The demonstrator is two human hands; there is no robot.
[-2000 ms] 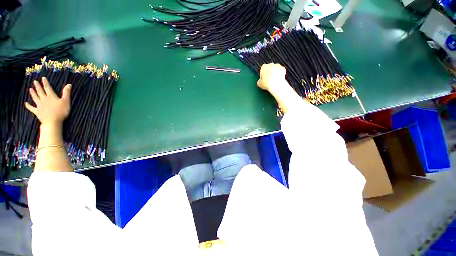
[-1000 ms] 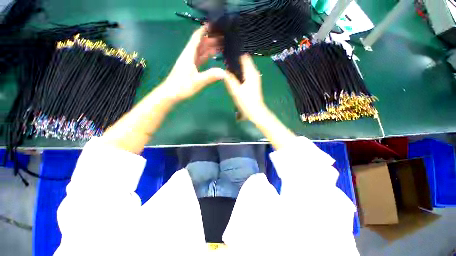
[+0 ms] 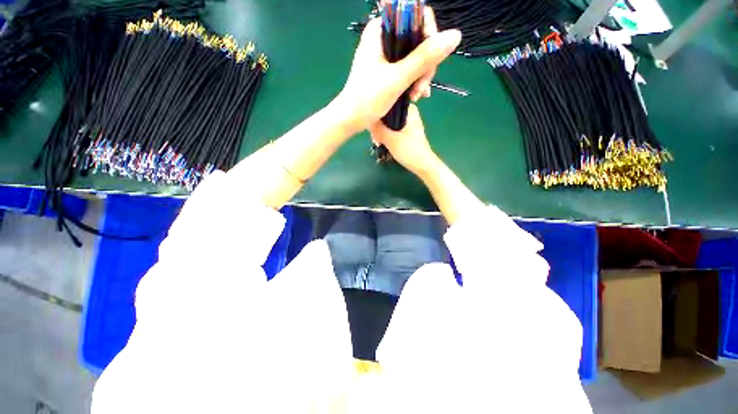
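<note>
A bundle of short black cables (image 3: 396, 105) is held roughly upright above the middle of the bench, with blue, white and red-brown tips at its top. My left hand (image 3: 376, 77) is wrapped around the bundle, thumb across it. My right hand (image 3: 405, 137) holds the bundle lower down, partly behind it. The bundle's lower end is partly hidden by my hands. The left cable stack (image 3: 178, 97) has gold tips on the far side and blue-white tips near. The right cable stack (image 3: 578, 113) has blue-white tips far and gold tips near.
Long black cables (image 3: 502, 24) lie at the far side. A thin silver stick (image 3: 449, 89) lies behind my hands. Limp black cables (image 3: 53, 154) hang over the left edge. Metal uprights (image 3: 688, 28) stand far right. Below are blue bins (image 3: 121, 283) and a cardboard box (image 3: 631, 319).
Both hands have left the stacks and come together mid-bench around a bundle. Since the last frame the bundle's coloured tips have come into view. The whole view has shifted.
</note>
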